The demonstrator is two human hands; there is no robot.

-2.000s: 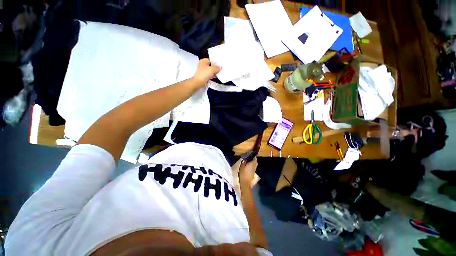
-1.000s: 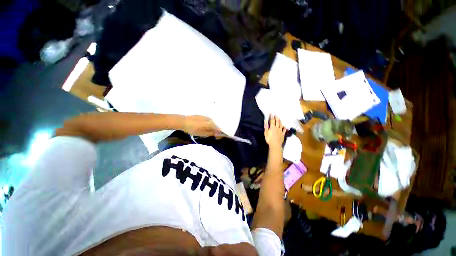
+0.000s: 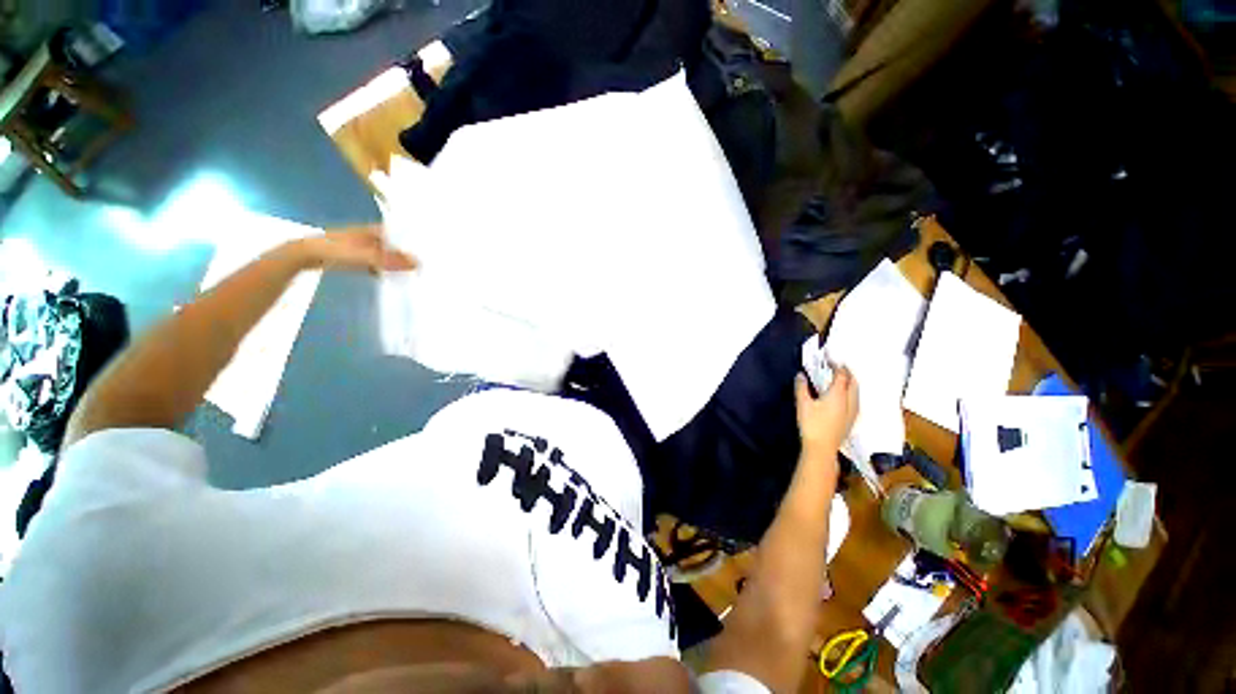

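Note:
Large white paper sheets (image 3: 583, 231) lie over black fabric (image 3: 739, 420) on the wooden table. My left hand (image 3: 363, 251) is at the left edge of these sheets, with its fingers closed on the edge. My right hand (image 3: 828, 404) grips smaller white paper pieces (image 3: 817, 363), with the thumb side up against them. The black shears' handles (image 3: 694, 548) show near the table's front edge, partly hidden; their blades cannot be made out.
White sheets (image 3: 961, 355), a white card (image 3: 1027, 452) on a blue folder (image 3: 1084, 522), a greenish jar (image 3: 935, 522), yellow-green scissors (image 3: 847, 656) and a green box (image 3: 983, 656) stand right. A long white paper piece (image 3: 264, 332) shows over the floor, left. A stool (image 3: 57, 115) stands far left.
The view has turned. My left hand has moved left to the big sheets' outer edge. My right hand has closed on the small paper pieces it was resting on. The long paper piece shows at left.

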